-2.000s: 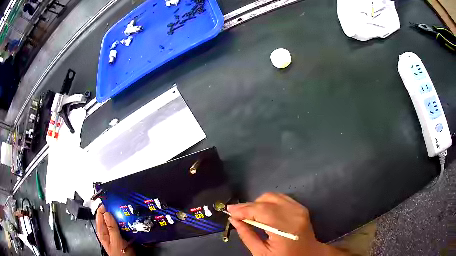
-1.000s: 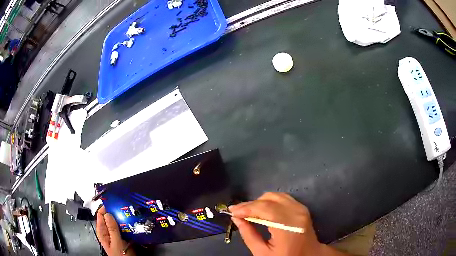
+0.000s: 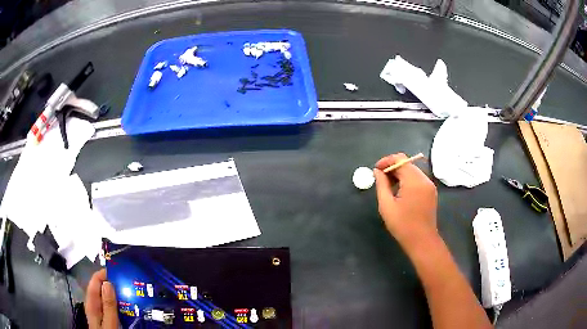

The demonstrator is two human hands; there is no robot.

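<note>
The dark panel (image 3: 238, 276) with blue stripes and red and yellow labels lies at the bottom left, cut off by the lower edge. My left hand (image 3: 103, 302) holds its left edge, partly cut off. Two dull gold round spots and small white parts show on it. My right hand (image 3: 409, 196) pinches a thin pale wooden stick (image 3: 405, 163) at the right, its fingertips beside the small round white dish (image 3: 363, 178). The stick's working tip is hidden at the fingers and dish.
A blue tray (image 3: 199, 106) with white and black small parts is at the back. A grey-and-white sheet (image 3: 219, 225) lies behind the panel. White tissue (image 3: 462, 151), pliers (image 3: 528, 194), a power strip (image 3: 492, 257) and cardboard (image 3: 560, 180) are at right; a glue gun (image 3: 71, 103) is at left.
My right hand has moved with the stick from the panel to the white dish. The view has turned and shifted, and the panel now sits lower in it. My left hand still holds the panel.
</note>
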